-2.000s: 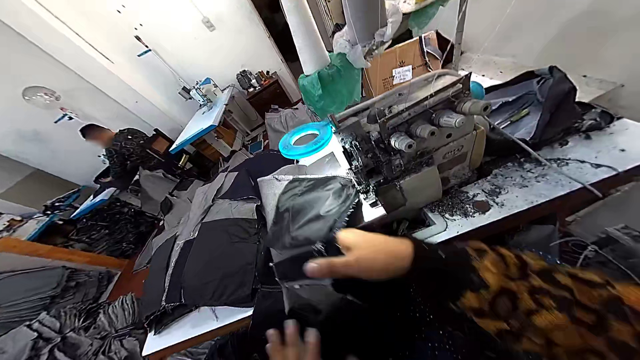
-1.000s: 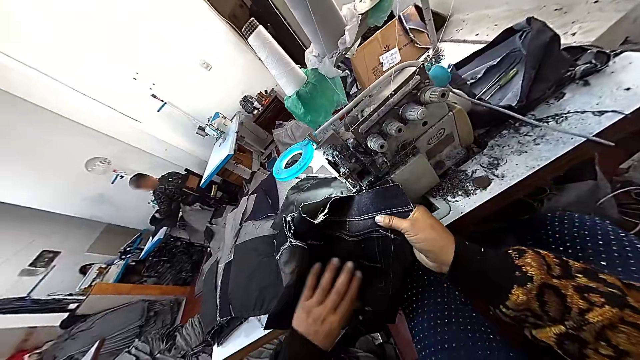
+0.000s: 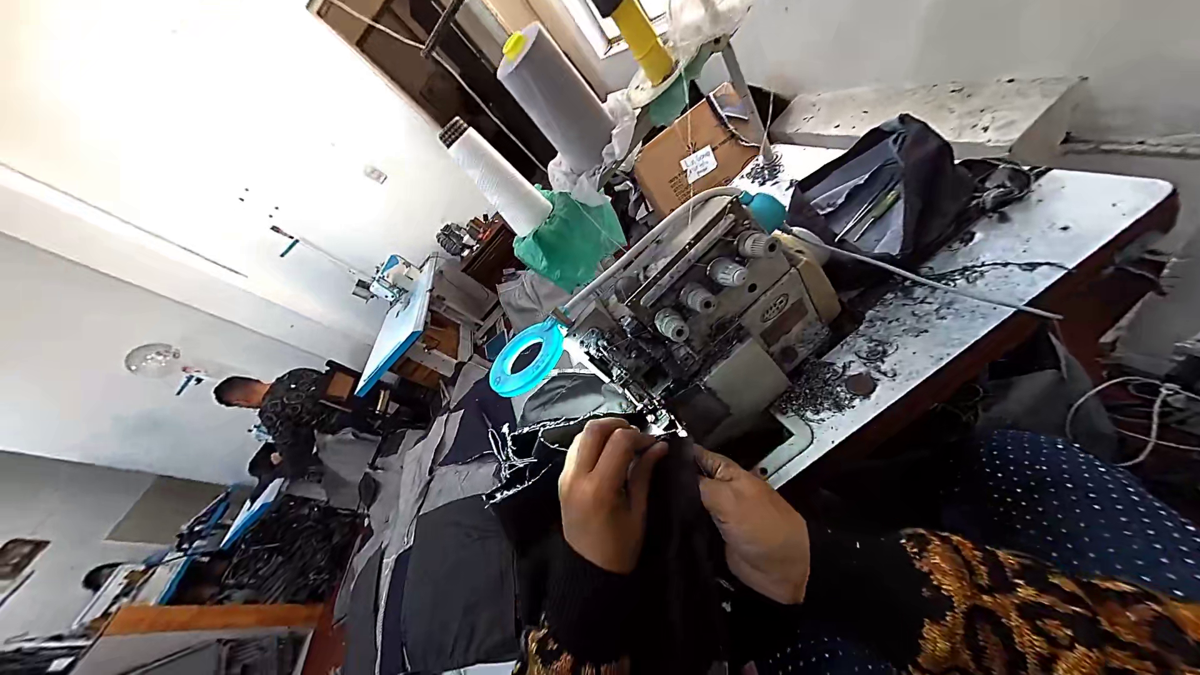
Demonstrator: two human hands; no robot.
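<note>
My left hand (image 3: 607, 492) pinches dark fabric (image 3: 677, 525) just in front of the needle area of an overlock sewing machine (image 3: 722, 319). To its right, my right hand (image 3: 755, 525) grips the edge of the same fabric between thumb and fingers. Frayed, whitish-threaded edges of the cloth stick out left of my left hand. The presser foot (image 3: 664, 424) lies right above my fingertips, and its contact with the cloth is partly hidden. A blue ring lamp (image 3: 527, 358) glows at the machine's left end.
Dark and grey fabric panels (image 3: 459, 572) are piled on the left. Thread cones (image 3: 497, 173) and a cardboard box (image 3: 694, 150) stand behind the machine. Lint and a dark fabric bundle (image 3: 891, 197) lie on the right of the white table (image 3: 994, 272). A person (image 3: 295, 412) sits far left.
My left hand, spread over the cloth one second ago, has moved up to the machine and closed on the fabric. My right hand has also come nearer the presser foot. The view has shifted.
</note>
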